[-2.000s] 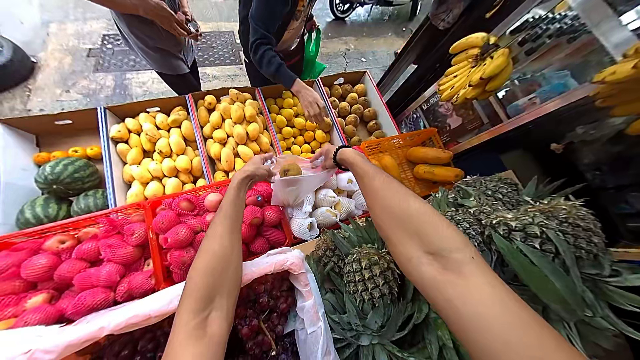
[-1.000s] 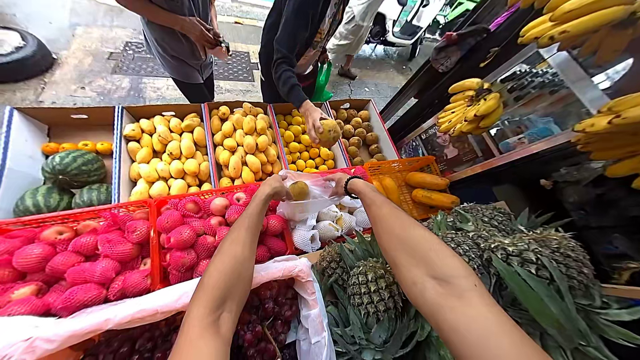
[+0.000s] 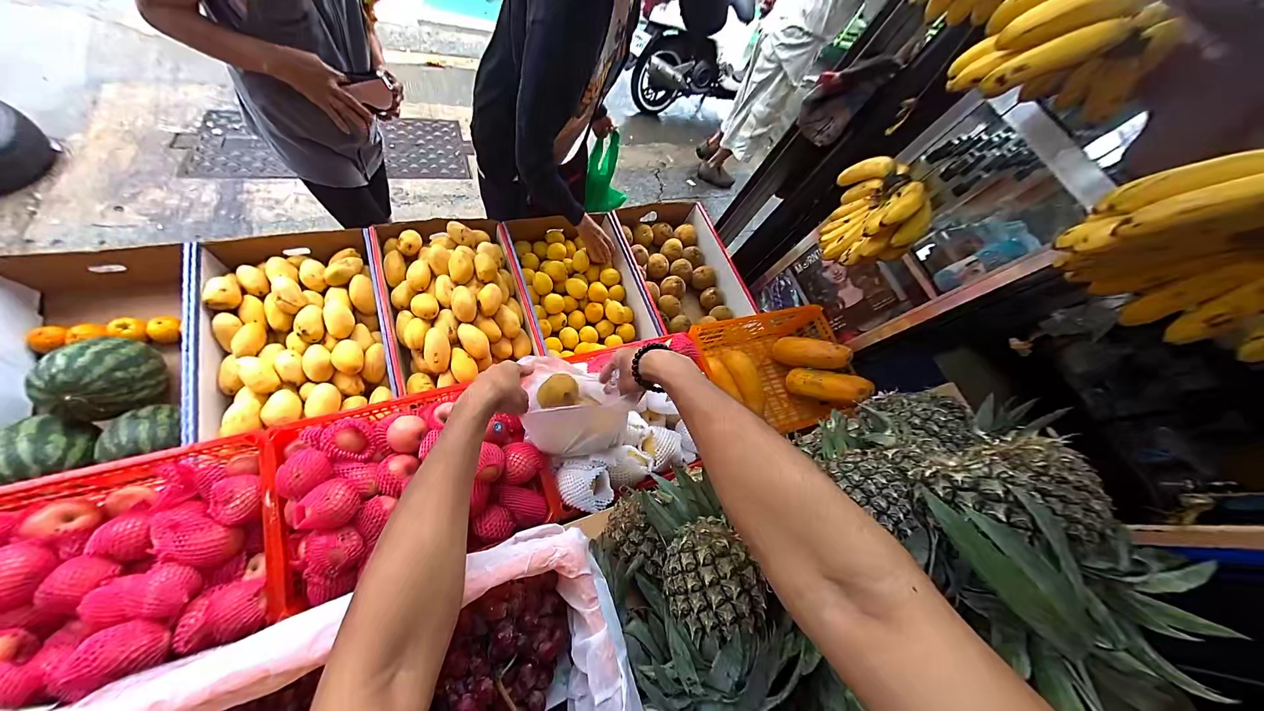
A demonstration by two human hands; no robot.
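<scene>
My left hand (image 3: pixel 506 387) grips the left edge of a thin translucent plastic bag (image 3: pixel 575 427). The bag's right edge is held by my right hand (image 3: pixel 627 372), which has a black beaded bracelet at the wrist. Between the hands the bag's mouth is spread, and one round brown-yellow fruit (image 3: pixel 558 390) shows in it. Below and right of the bag lie fruits in white foam nets (image 3: pixel 632 459). Apples in pink foam nets (image 3: pixel 336 504) fill the red crate on the left. Across the boxes, another person's hand (image 3: pixel 595 240) touches the small yellow fruits (image 3: pixel 578 296).
Boxes of mangoes (image 3: pixel 296 336), brown round fruits (image 3: pixel 676 272) and watermelons (image 3: pixel 97 373) line the far side. Pineapples (image 3: pixel 713 578) and papayas (image 3: pixel 829 385) are at right, bananas (image 3: pixel 879 212) hang above. Grapes (image 3: pixel 509 642) lie below my arms. Two people stand beyond the boxes.
The other person's hand held a round brown fruit over the boxes one second ago; now it is down at the small yellow fruits. My hands keep hold of the bag.
</scene>
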